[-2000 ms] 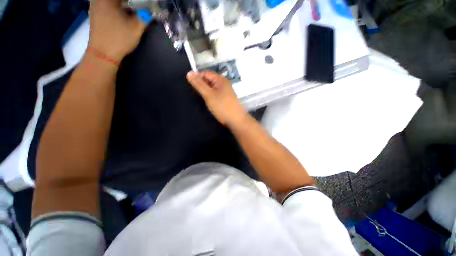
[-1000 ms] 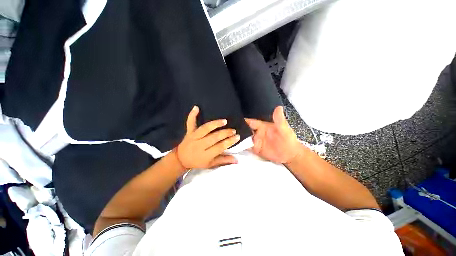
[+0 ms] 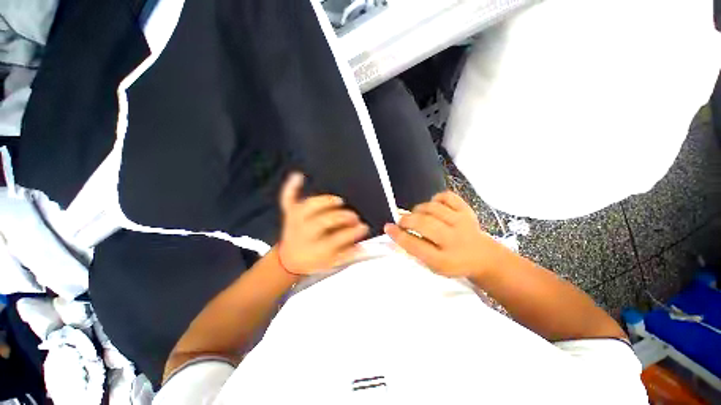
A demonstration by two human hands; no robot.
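A large black fabric panel (image 3: pixel 277 103) lies over a white fabric panel (image 3: pixel 366 119), which shows as a narrow white strip along the right edge and a thin rim at the left and bottom. My right hand (image 3: pixel 443 237) pinches the panel's near right corner between thumb and fingers, at my lap. My left hand (image 3: pixel 316 229) is at the panel's near edge, fingers apart and slightly blurred; whether it touches the cloth is unclear.
The white machine table edge (image 3: pixel 427 39) with its printed scale runs across the top. A big white panel pile (image 3: pixel 585 111) hangs at right over the speckled floor (image 3: pixel 585 253). Grey-white cut pieces (image 3: pixel 47 245) lie at left. A blue object (image 3: pixel 688 316) stands at lower right.
The view has moved down from the machine to the lap. Since one second ago, my right fingers have closed on the corner and the white strip along the right edge shows wider.
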